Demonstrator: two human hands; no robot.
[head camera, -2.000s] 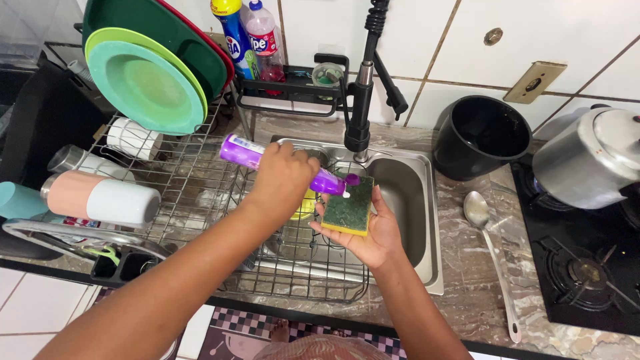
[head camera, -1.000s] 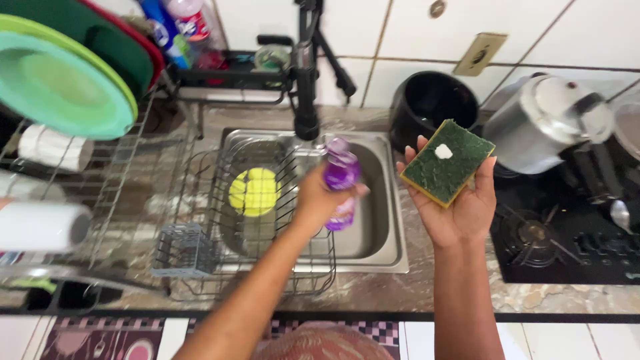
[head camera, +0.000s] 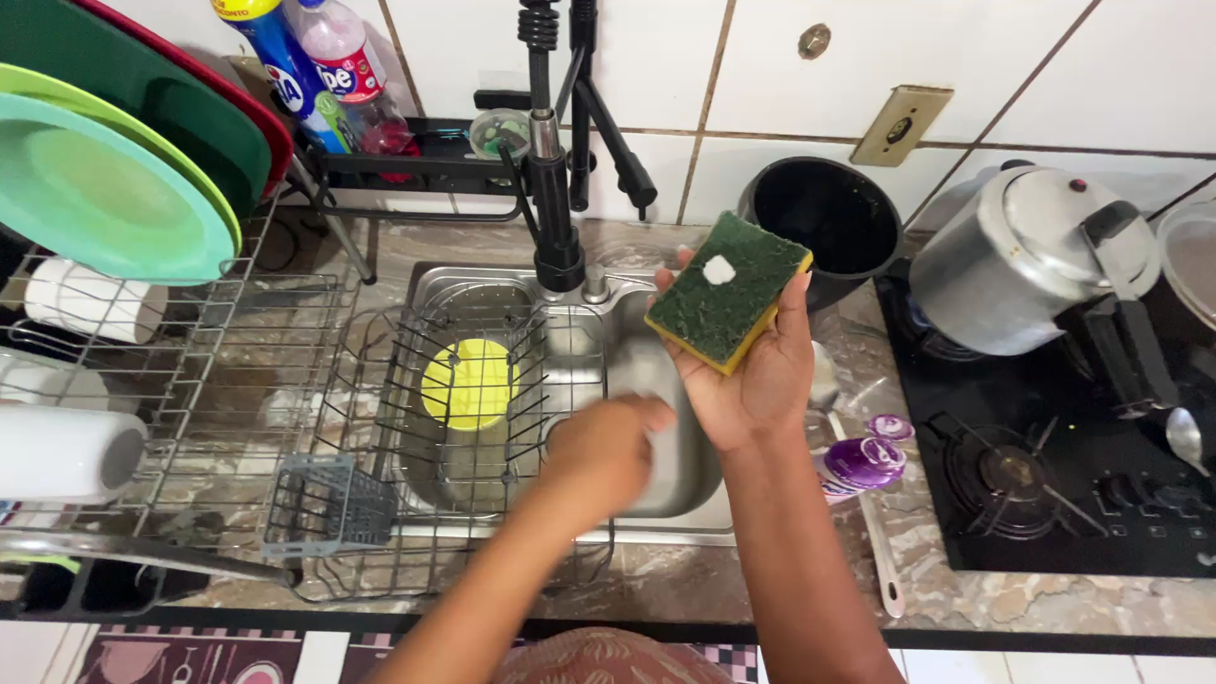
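My right hand (head camera: 750, 380) holds a yellow and green scouring sponge (head camera: 727, 294), green side up, with a white blob of paste on it. Blurred, my left hand (head camera: 603, 451) is over the sink beside the black wire rack, fingers curled with nothing seen in them. On the counter right of my right forearm is a purple bottle (head camera: 860, 465) with its flip cap raised, its lower part hidden by the arm. A yellow round item (head camera: 470, 385) shows through the wire rack (head camera: 380, 418) over the steel sink (head camera: 665, 475).
The black faucet (head camera: 556, 218) rises behind the sink. A black pot (head camera: 826, 218) and a large metal spoon (head camera: 879, 541) are at right, by a pressure cooker (head camera: 1007, 256) on the black cooktop (head camera: 1054, 503). Plastic plates (head camera: 104, 190) and cups (head camera: 76, 454) fill the left rack.
The purple bottle, earlier in my left hand, now rests on the counter at right. The white blob was on the sponge one second ago too. My left hand has let go of the bottle.
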